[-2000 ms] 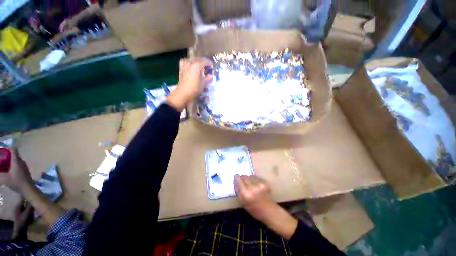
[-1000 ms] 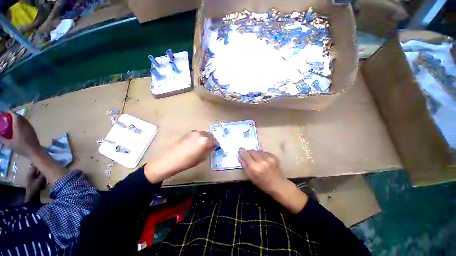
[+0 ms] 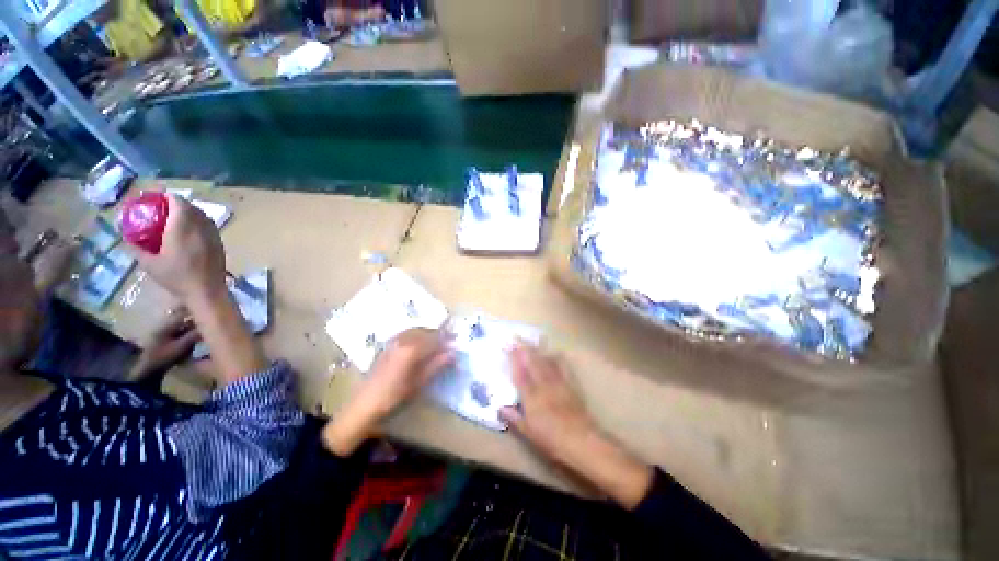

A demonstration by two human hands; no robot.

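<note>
A white square plate (image 3: 480, 353) with several short dark uprights lies on the cardboard-covered bench, turned at an angle. My left hand (image 3: 408, 369) is at its left edge and my right hand (image 3: 544, 392) is at its right edge; they hold it between them. The fingertips cover parts of its rim. A second white plate (image 3: 378, 307) with small uprights lies just left, touching or nearly touching the first. A brown parts box (image 3: 756, 378), heaped with shiny metal-and-blue parts (image 3: 805, 318), stands at the right.
A plate with taller blue-grey pieces (image 3: 501, 227) lies behind, beside the box. At left, a neighbour's hand holds a red-pink bottle (image 3: 145, 221) near other plates. A green conveyor (image 3: 351, 137) runs beyond the bench. A clear plastic bag (image 3: 838, 49) lies behind the box.
The view has turned left. The plate has shifted left and rotated, close to the second plate. My left hand has gone from a small upright to the plate's left edge. The neighbour's bottle is raised.
</note>
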